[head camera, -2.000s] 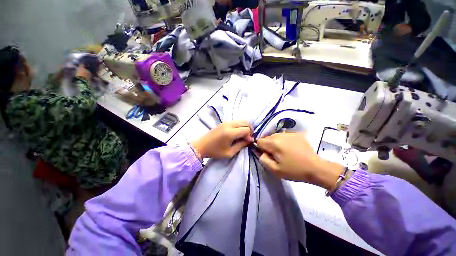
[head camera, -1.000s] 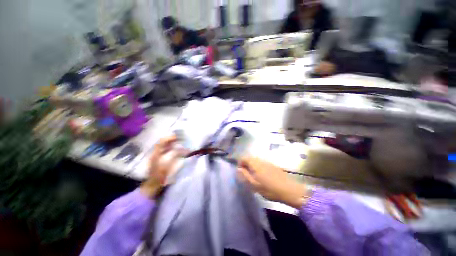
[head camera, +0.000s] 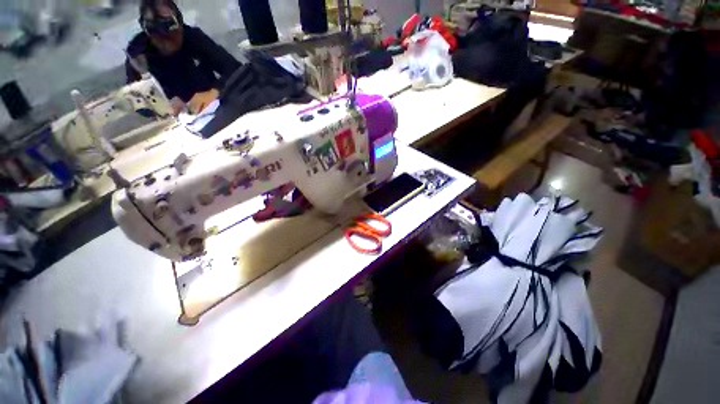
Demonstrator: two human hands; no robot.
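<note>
Neither of my hands is in view; only a blurred bit of purple sleeve (head camera: 367, 388) shows at the bottom edge. Pale grey fabric panels with dark edges (head camera: 87, 367) stand cut off at the lower left, on the white table. Another bundle of pale panels with black edges (head camera: 537, 296) is at the right, below table height, tied round its upper part with a black strip and fanned out at both ends. Orange-handled scissors (head camera: 368, 233) lie on the table beside the sewing machine (head camera: 253, 170).
A phone with a dark screen (head camera: 393, 192) and a bobbin tray (head camera: 433, 181) lie by the machine's purple end. A person in dark clothes (head camera: 181, 51) handles black cloth behind. A wooden bench (head camera: 525, 150) and an open brown carton (head camera: 671, 233) are at the right.
The view has swung right, away from the neighbour's purple machine. My hands, earlier at the bundle's middle with a dark strip, have left the picture. The scissors, phone and tied bundle now show clearly.
</note>
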